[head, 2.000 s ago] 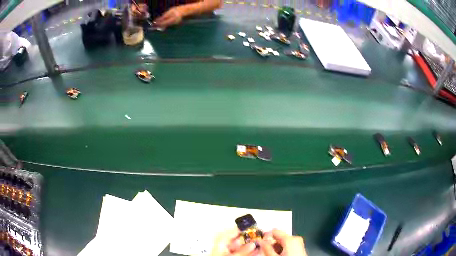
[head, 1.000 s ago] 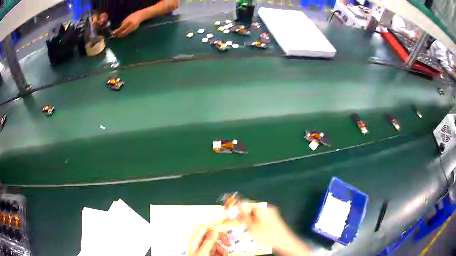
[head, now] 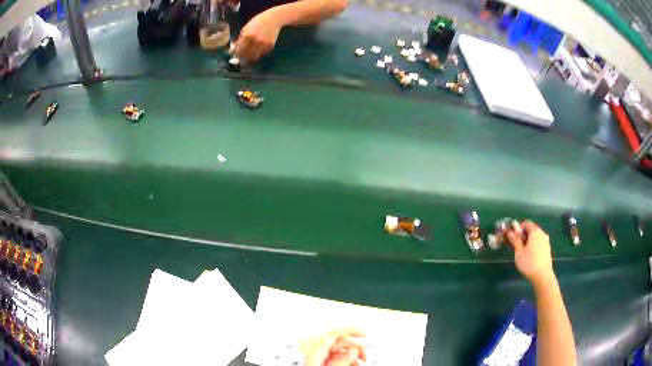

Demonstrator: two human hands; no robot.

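My right hand reaches over the front part of the green belt. Its fingertips are closed on a small blurred device assembly at belt level. Another device assembly, with a dark screen end and orange flex, lies just left of it. My left hand is low in the picture, fingers curled over the white adhesive sheet, and cut off by the bottom edge. Whether it holds anything cannot be told. No tweezers can be made out.
More units lie on the conveyor belt, one left of my right hand. The blue bin is partly behind my right forearm. Spare sheets and a blister tray are left. Another person's hand works opposite.
My right hand has moved from the sheet out to the belt at the right. The unit held over the sheet is gone from there, and an extra unit shows on the belt. The camera view has shifted.
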